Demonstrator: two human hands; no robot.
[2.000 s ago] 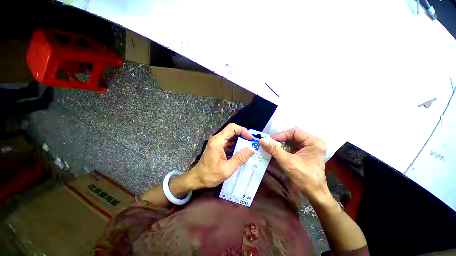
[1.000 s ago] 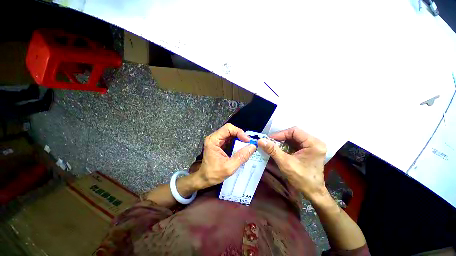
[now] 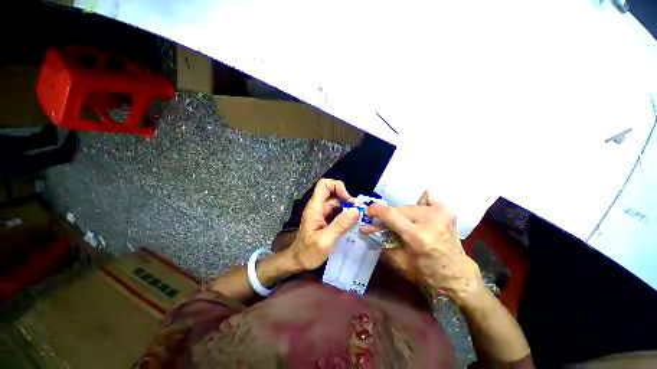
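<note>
A slim white-and-blue retail box is held above my lap, its blue end with the hang tab up between my hands. My left hand pinches the left side of the blue end between thumb and fingers. My right hand has its fingertips on the tab and its other fingers curled over the box's right side. A small shiny bit shows under the right fingers; I cannot tell what it is. A white sheet hangs over the table edge just beyond my hands.
The white tabletop fills the upper right, with a small grey piece on it. A red stool stands at the left on the speckled floor. Brown cartons lie under the table and at lower left.
My right hand has turned over the box, its fingers now across the blue end and covering more of the right side. My left hand keeps its pinch, shifted slightly. The tab looks folded differently.
</note>
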